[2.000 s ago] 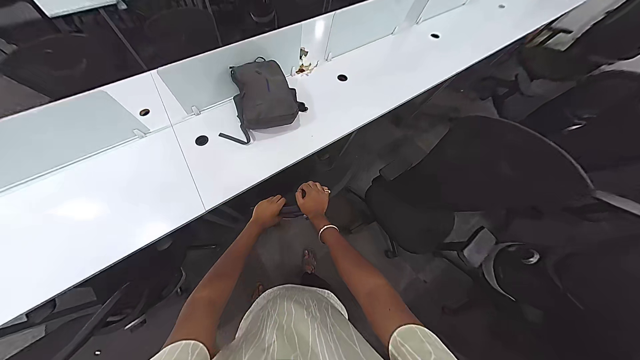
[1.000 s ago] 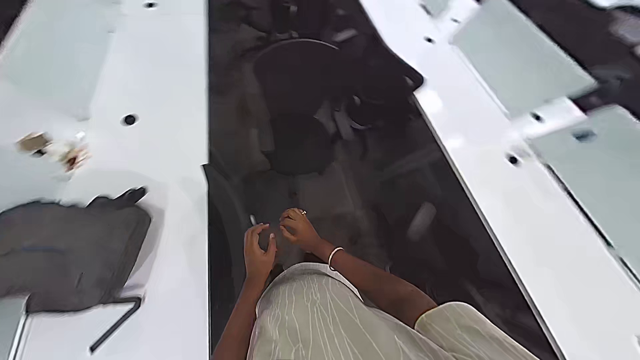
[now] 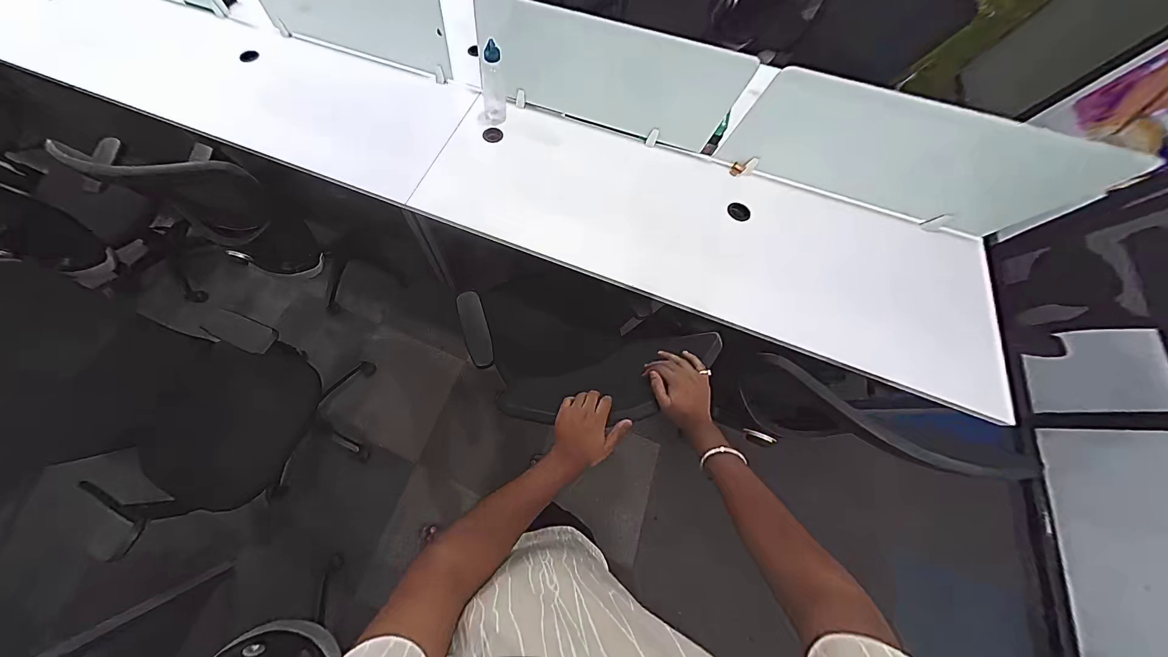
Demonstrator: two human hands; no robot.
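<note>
Both of my hands rest at the top edge of a dark office chair's backrest (image 3: 584,388), tucked against the white desk (image 3: 639,237). My left hand (image 3: 586,429) lies over the edge with its thumb pointing right. Slightly higher and to the right, my right hand (image 3: 680,388) lies on the same backrest, with a ring on a finger and a bracelet (image 3: 724,453) at the wrist. Whether the fingers curl under the edge is hidden. The chair's armrest (image 3: 474,328) shows at its left.
A clear bottle with a blue cap (image 3: 494,87) stands by the frosted glass divider (image 3: 620,68). Another chair's curved backrest (image 3: 876,429) is at the right. More dark chairs (image 3: 228,411) stand at the left on the tiled floor. A glass partition edges the right side.
The view has swung widely to another desk section. My hands, apart over the aisle one second ago, are now on a chair backrest. The dark backpack is out of view.
</note>
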